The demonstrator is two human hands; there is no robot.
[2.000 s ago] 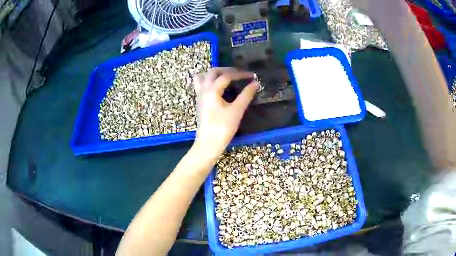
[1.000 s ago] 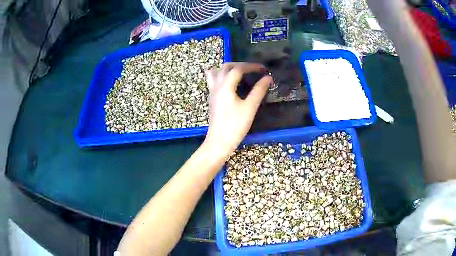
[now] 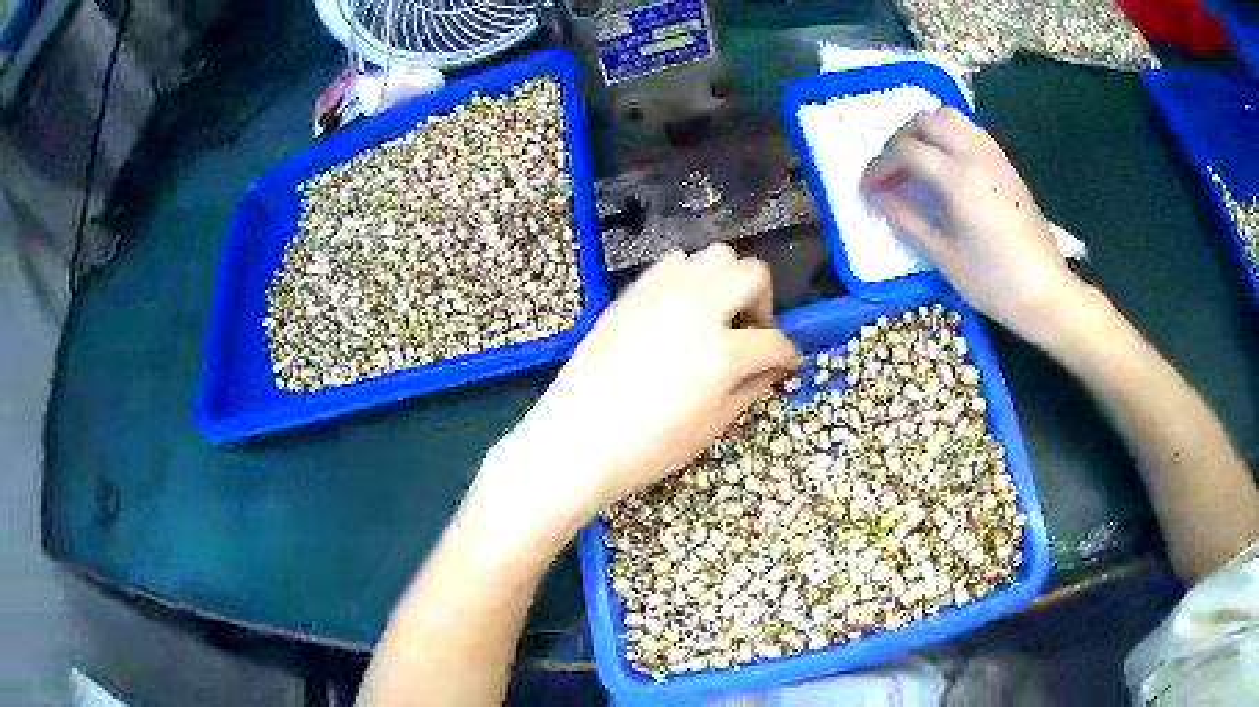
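Note:
My left hand (image 3: 690, 366) is over the upper left of the near blue tray (image 3: 1029, 532), its fingertips down at the small brass-coloured metal pieces (image 3: 828, 525). Whether it grips a piece cannot be told. My right hand (image 3: 967, 207) is over the small blue tray (image 3: 815, 166), its fingertips at the white inserts (image 3: 859, 131); the fingers are blurred and what they hold is hidden. The press (image 3: 663, 83) stands at the back centre, with its small shiny seat (image 3: 700, 191) uncovered on the dark base.
A large blue tray (image 3: 228, 325) of metal pieces lies left of the press. A white fan (image 3: 435, 21) stands behind it. A clear bag of parts (image 3: 1029, 31) and a red bin (image 3: 1174, 25) are at the back right. Another blue tray (image 3: 1201, 138) is at the right edge.
My left hand has moved from the press seat down to the near tray. My right hand has come down from the upper right to the white inserts. The view has shifted slightly.

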